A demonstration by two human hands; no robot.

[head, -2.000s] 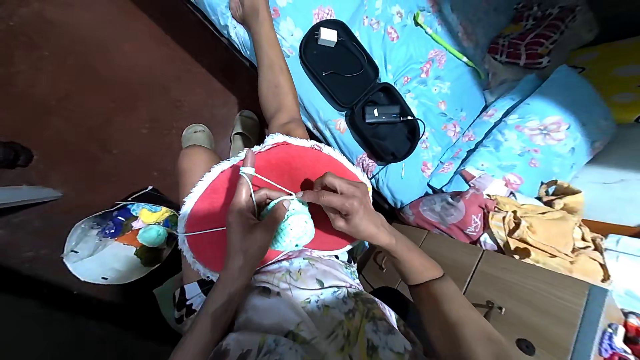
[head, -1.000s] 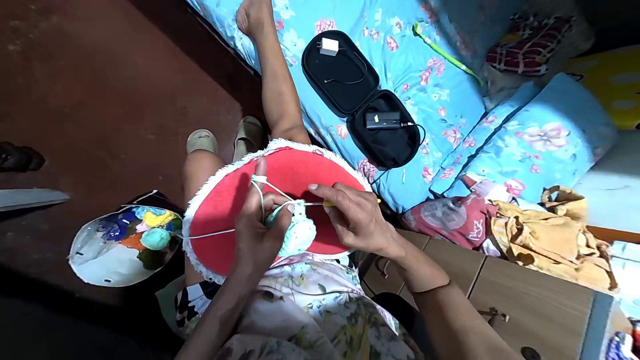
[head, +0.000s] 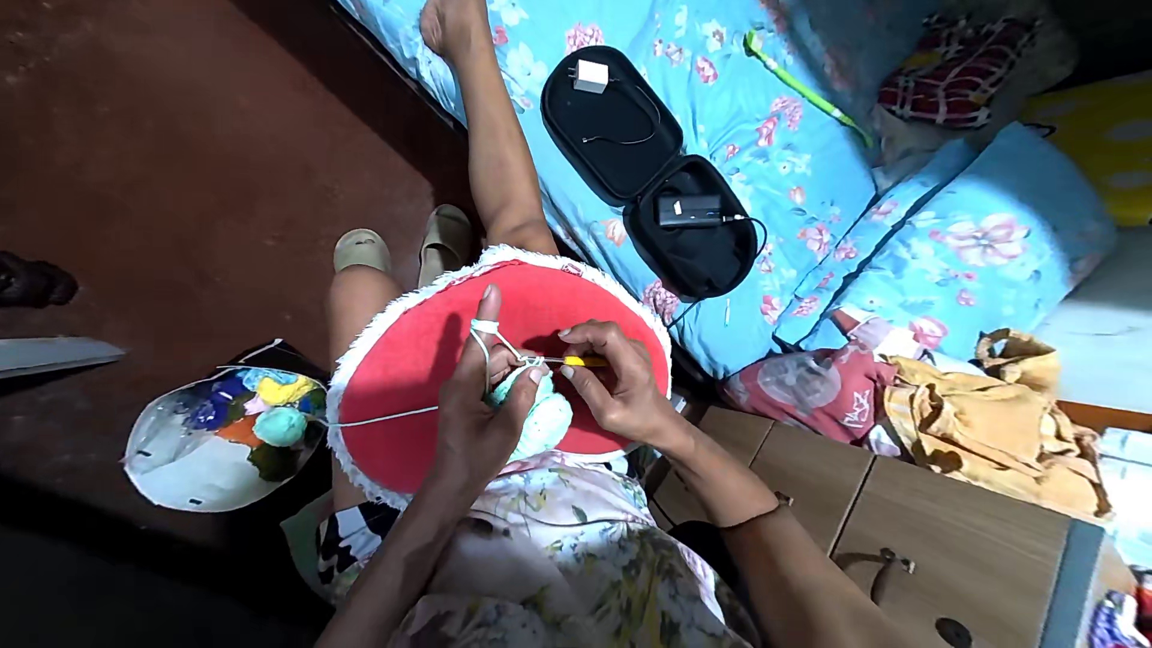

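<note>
My left hand pinches the upper edge of a pale mint crocheted piece, with yarn looped round its raised index finger. My right hand grips the yellow handle of a crochet hook; the hook's metal shaft meets the stitches at the piece's top edge. Both hands are over a round red cushion with a white fluffy rim, which lies on my lap. A strand of yarn runs from my left hand over the cushion toward a container of coloured yarn balls on the left.
An open black zip case with a white charger plug and a black device lies on the flowered bed. Wooden drawers stand at the right, near yellow cloth. Slippers are on the floor.
My right hand has shifted slightly about the work with the hook, whose yellow handle now shows more plainly. My left hand keeps its hold on the crocheted piece.
</note>
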